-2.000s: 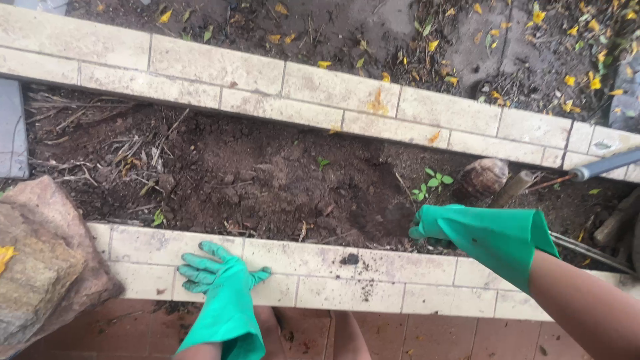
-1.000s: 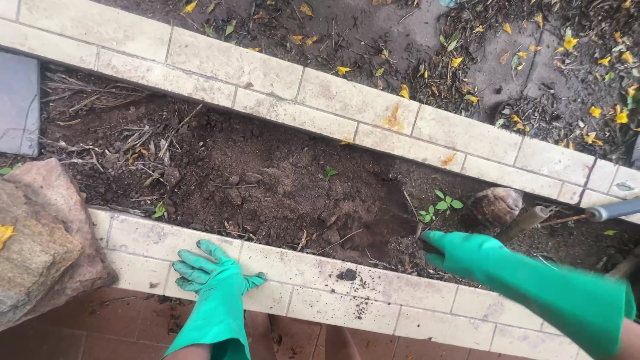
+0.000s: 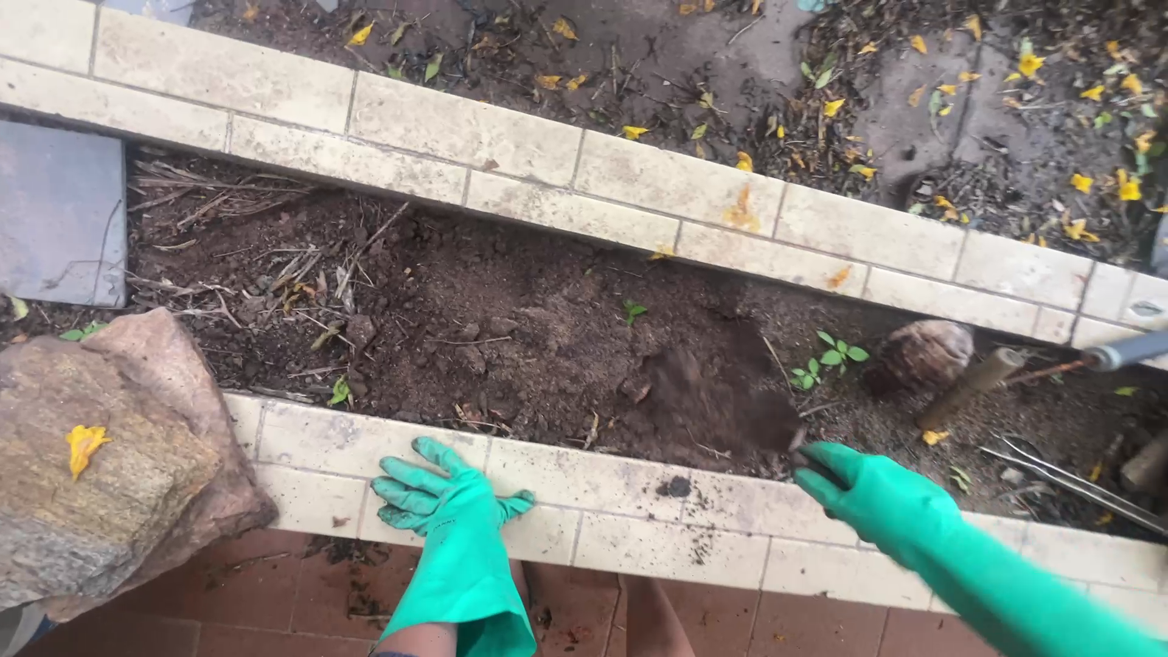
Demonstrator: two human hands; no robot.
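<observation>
My left hand (image 3: 447, 511), in a green rubber glove, rests with spread fingers on the near cream-tiled border (image 3: 584, 493) and holds nothing. The right hand (image 3: 849, 488), gloved the same way, is bent at the near edge of the soil bed. Its fingers are closed around the end of something thin, blurred and mostly hidden, which I cannot name. Left of those fingers the dark soil (image 3: 529, 338) looks blurred. A small green seedling (image 3: 830, 356) stands just beyond the right hand, and a smaller one (image 3: 633, 311) grows mid-bed.
Large rocks (image 3: 109, 456) sit at the left, by a grey slab (image 3: 62, 214). At the right are a brown husk-like lump (image 3: 926, 356), a wooden stub (image 3: 972, 388), a tool with a grey handle (image 3: 1127, 351) and thin metal rods (image 3: 1077, 479). The far tiled border (image 3: 456, 123) slants across.
My right hand has moved from the soil beside the seedling to the bed's near edge, nearer to me. The left hand stays on the tiles. More crumbs of soil lie on the near border than two seconds ago.
</observation>
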